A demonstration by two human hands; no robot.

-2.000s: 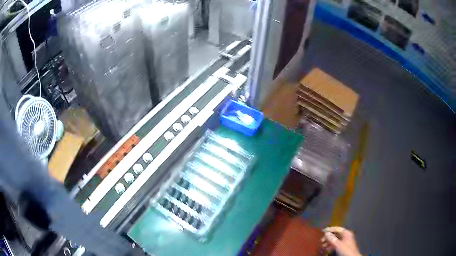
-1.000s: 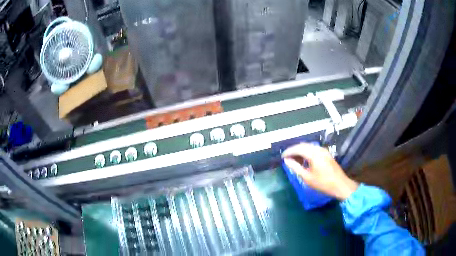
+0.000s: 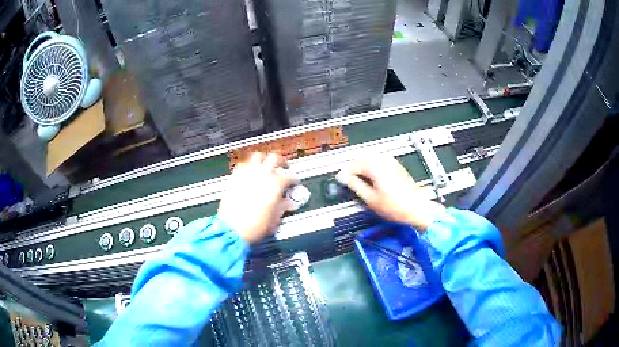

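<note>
My left hand [image 3: 256, 196] is over the conveyor belt [image 3: 210, 203], with its fingertips around a round silver-white unit [image 3: 297, 196]. My right hand [image 3: 390, 188] is just to the right, thumb and finger pinched at a small dark round part [image 3: 336, 190] above the belt. The hands hide part of the belt. More round units [image 3: 146, 233] lie in a spaced row on the belt to the left. The clear blister tray [image 3: 271, 308] lies in front, partly covered by my left sleeve.
A blue bin [image 3: 400, 281] with a thin dark stick and a pale piece is right of the tray. An orange-brown carrier [image 3: 326, 139] lies on the far lane. A white crosspiece [image 3: 432, 161] spans the belt at right. A holding board [image 3: 30, 332] is at lower left; a profile frame [image 3: 543, 129] stands right.
The view has shifted. My right hand has moved from the blue bin to the belt, and my left hand has come into view there. The row of units has moved left.
</note>
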